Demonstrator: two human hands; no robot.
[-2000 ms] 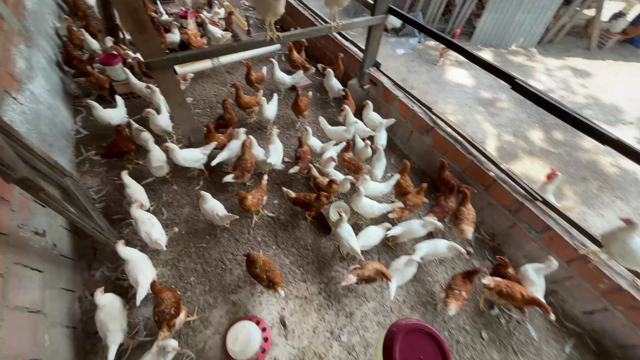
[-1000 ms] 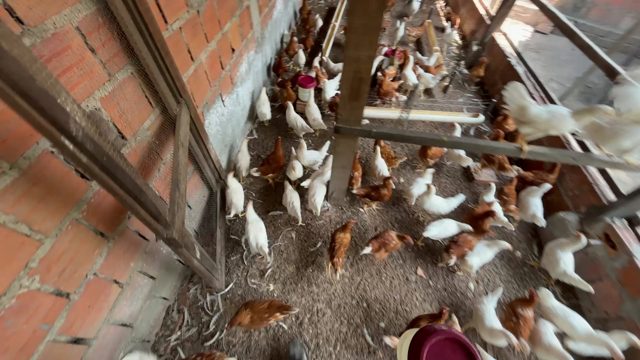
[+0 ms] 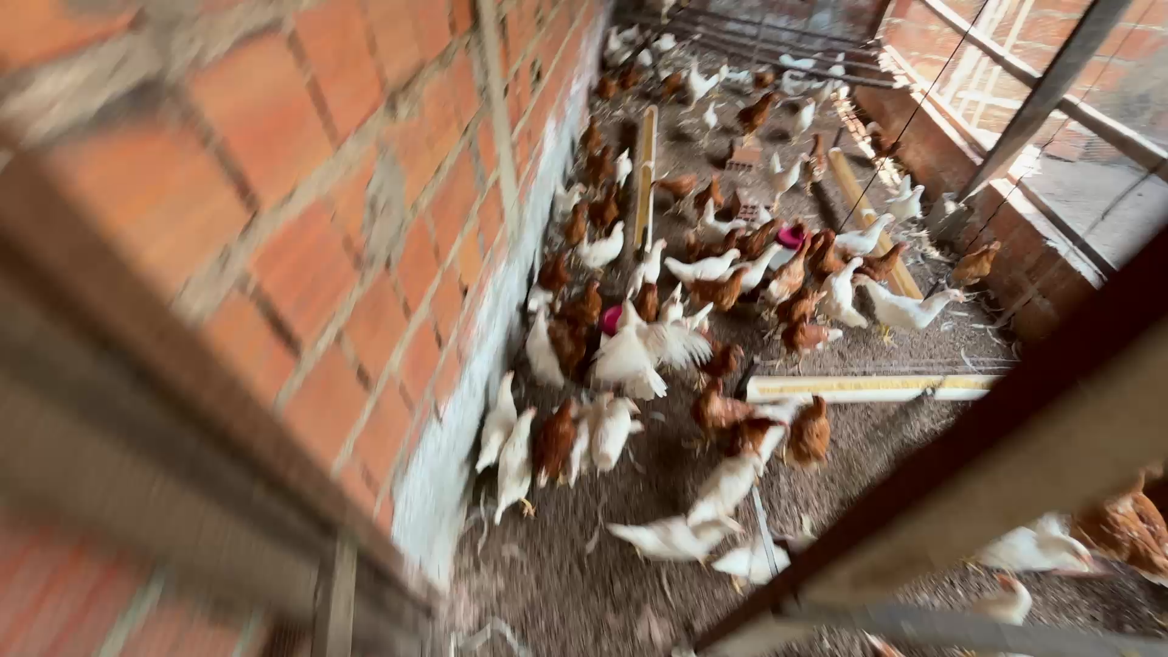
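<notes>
Neither my left hand nor my right hand shows in the head view. White and brown chickens stand and walk on the dirt floor of a pen. A white chicken point(image 3: 630, 354) with spread wings is near the middle, beside a magenta drinker or feeder part point(image 3: 611, 319). A second magenta part point(image 3: 790, 237) is among the birds further back. A white trough with yellowish feed point(image 3: 871, 388) lies crosswise at the right. Two more troughs, one at the left point(image 3: 646, 173) and one at the right point(image 3: 874, 219), run lengthwise behind it.
A brick wall point(image 3: 365, 210) with a whitish base runs along the left. A wooden post point(image 3: 949, 438) slants across the lower right, and a blurred wooden frame point(image 3: 182, 365) crosses the lower left. Hollow bricks point(image 3: 744, 155) lie among the chickens. A low brick wall point(image 3: 1013, 237) bounds the right side.
The view has swung and moved toward the long brick wall and the far part of the pen. A magenta-topped container seen at the bottom edge earlier is out of view.
</notes>
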